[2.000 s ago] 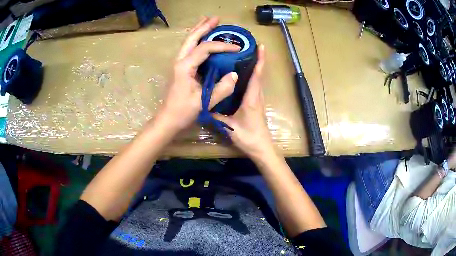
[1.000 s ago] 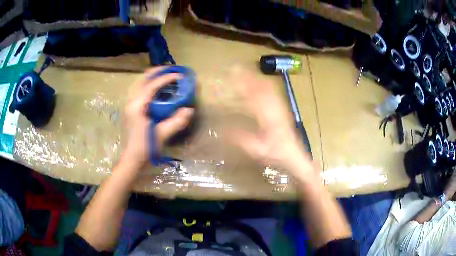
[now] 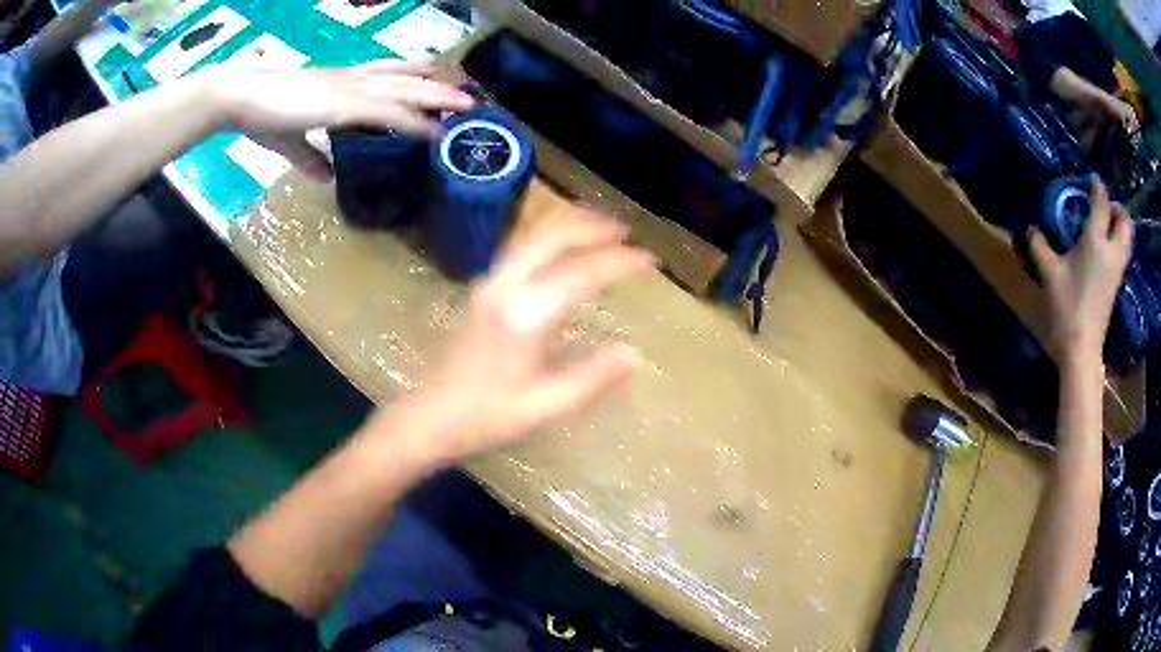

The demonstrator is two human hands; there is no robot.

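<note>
A dark blue speaker stands upright on the film-covered bench at the upper left, its white-ringed face up, beside a dark unit. My left hand is just below and right of it, slightly blurred, fingers spread, holding nothing. My right hand reaches to the far right over a cardboard tray, its fingers around the ringed end of another blue speaker; the rest of that speaker is hidden. The mallet lies on the bench at the lower right, head away from me.
Another person's hand reaches in from the left to the standing units. Cardboard trays with dark units and straps line the far side. A green-and-white sheet covers the bench's left end. A red stool stands below on the green floor.
The view has swung left. My left hand has let go of the speaker it held. My right hand has moved from mid-bench to the far tray and taken hold of a speaker. Another person's arm has appeared.
</note>
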